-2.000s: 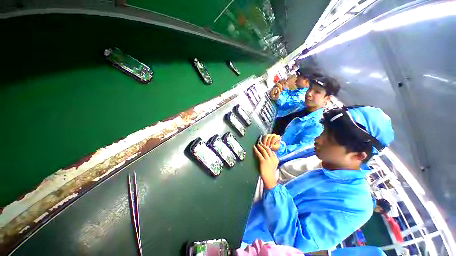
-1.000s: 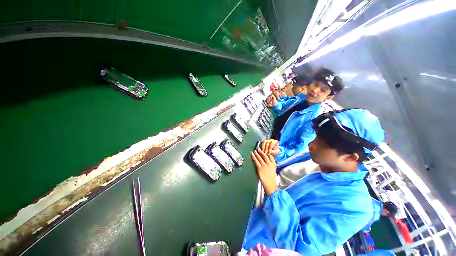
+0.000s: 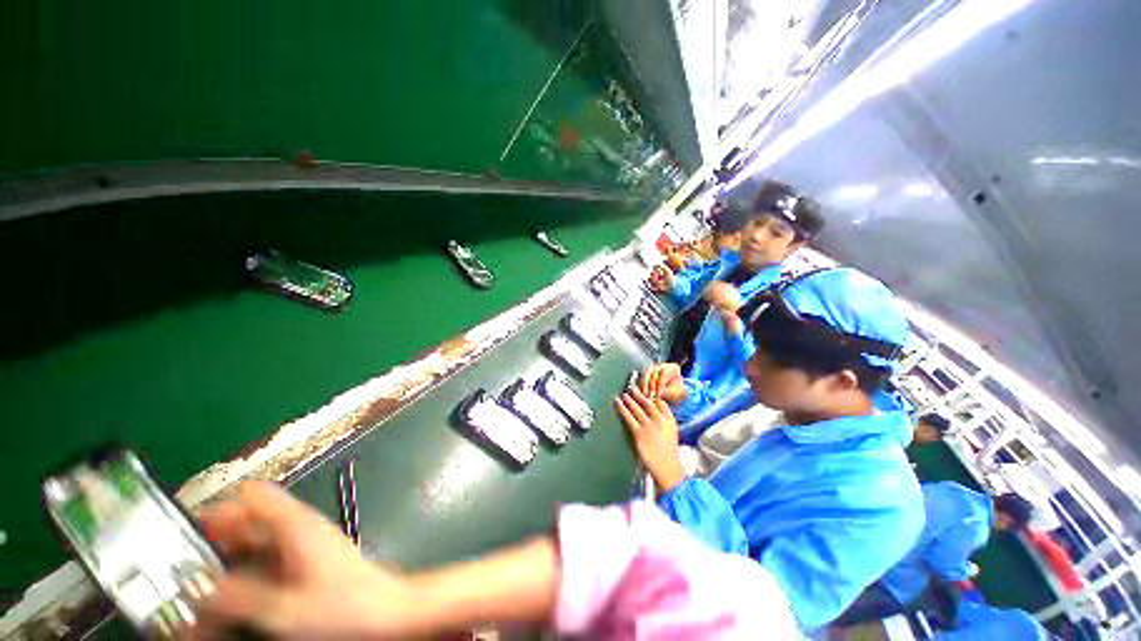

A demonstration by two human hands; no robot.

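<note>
My right hand [image 3: 288, 564], blurred, reaches in from the bottom in a pink sleeve. Its fingers hold the right edge of a phone unit [image 3: 138, 545]. The unit is black-edged with green and silver inside, and appears over the worn ledge and belt edge at the lower left. My left hand is not in view. Silver tweezers [image 3: 349, 501] lie on the bench, partly hidden behind my forearm.
Three phone units [image 3: 501, 428] lie on the dark green bench [image 3: 432, 501], with more beyond. Other units [image 3: 300, 279] lie on the green belt [image 3: 388, 332] past the worn ledge [image 3: 319, 432]. Neighbours in blue smocks [image 3: 801, 501] sit along the right.
My right hand has come into view and reaches left with a phone unit. The view has tilted, and belt units appear lower. One neighbour has raised a hand.
</note>
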